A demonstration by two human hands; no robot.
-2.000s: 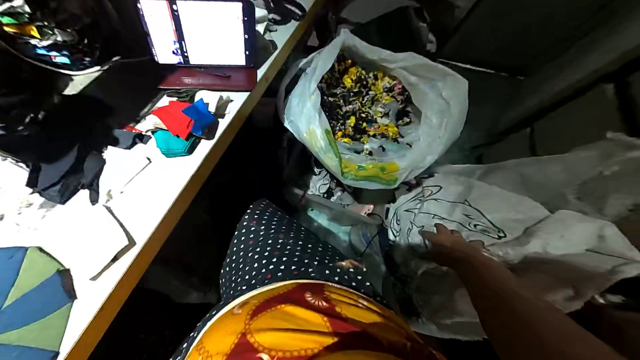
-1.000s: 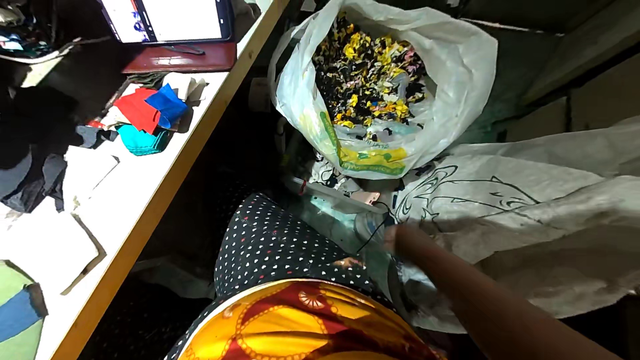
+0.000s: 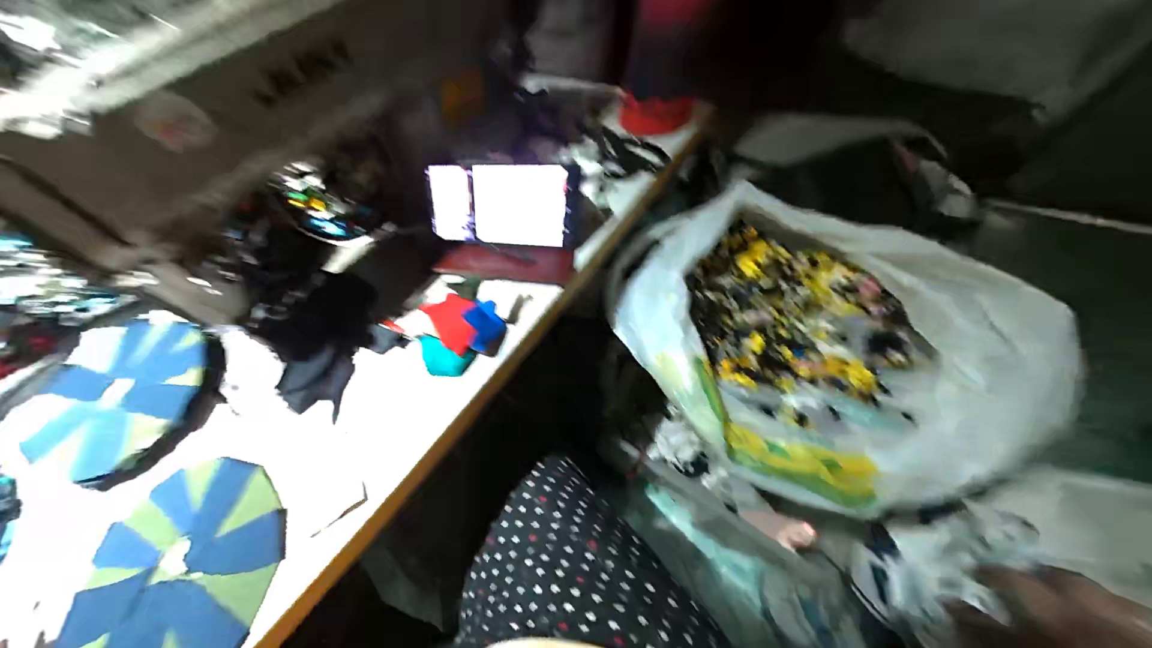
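Note:
At the lower right edge, blurred, my right hand [image 3: 1035,603] touches or holds a crumpled whitish plastic sheet or bag [image 3: 954,549]; its fingers are too smeared to read. My left hand is out of view. Just above my right hand stands a big white plastic bag [image 3: 999,360] with its mouth spread, full of yellow, black and pink scraps [image 3: 792,315]. Over my lap lies black cloth with white dots [image 3: 576,567].
A white table [image 3: 387,432] with a wooden edge runs diagonally at left. On it lie blue-green patchwork rounds [image 3: 180,549], red [image 3: 450,322], blue [image 3: 486,326] and teal [image 3: 445,356] fabric pieces, dark cloth [image 3: 319,360] and a lit screen [image 3: 520,205] on a dark red base.
The view has swung left, bringing more of the table and the patchwork rounds into sight. My right hand has shifted toward the lower right edge of the frame.

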